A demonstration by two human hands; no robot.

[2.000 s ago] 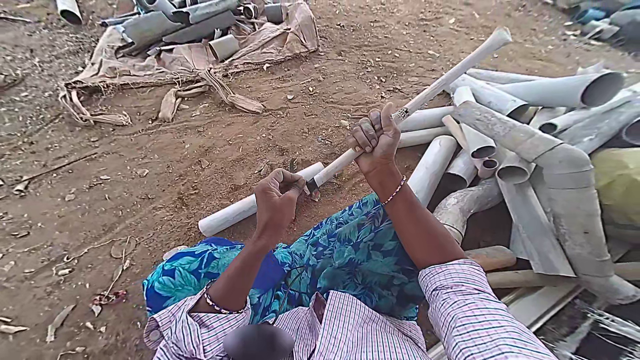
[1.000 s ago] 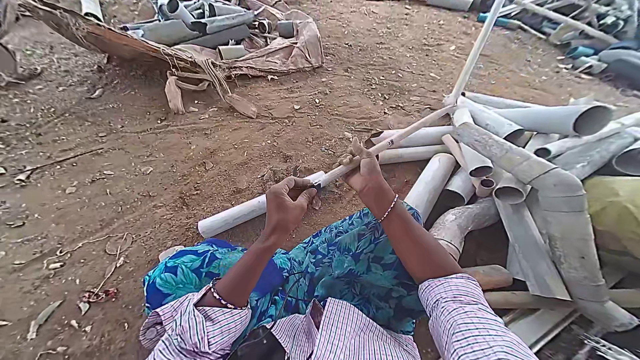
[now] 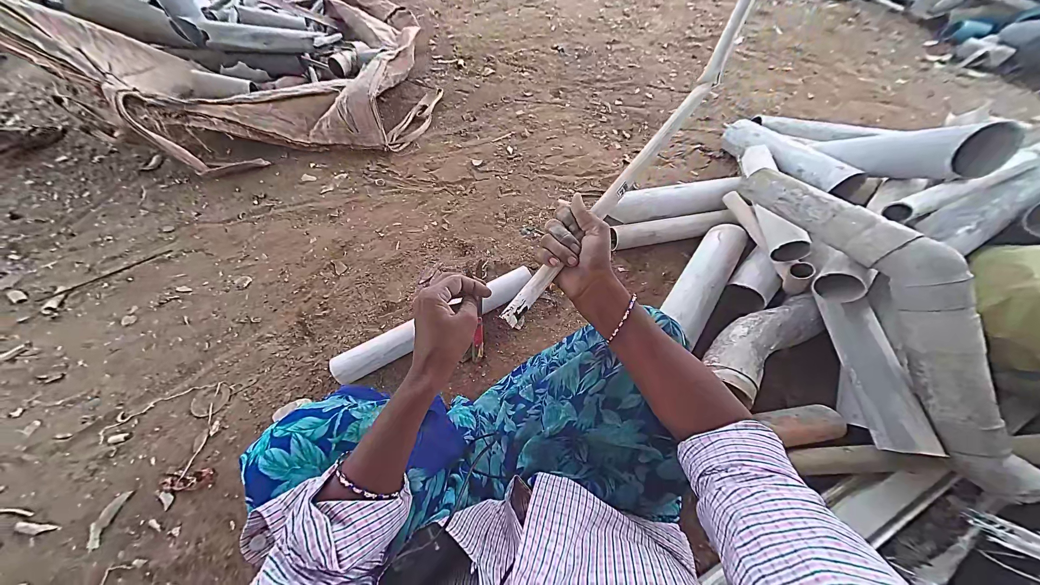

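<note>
My right hand is closed around a thin, pale plastic pipe, which slants up to the far right and bends at a point along its length. The pipe's near end is jagged and dark inside. To the left of that end, my left hand is curled with thumb and forefinger together; whether a small piece is between them is unclear. A narrow red-and-dark object shows just beside the left hand, partly hidden by it. Behind that hand a thicker white pipe lies on the soil.
Grey and white pipes, including a large elbow pipe, are heaped close at the right. A brown cloth sheet with pipe scraps lies at the upper left. More scraps lie at the far upper right. Blue floral cloth covers the lap.
My left hand has come away from the thin pipe's near end, which it was touching one second ago. The pipe looked straight two seconds ago and now shows a bend.
</note>
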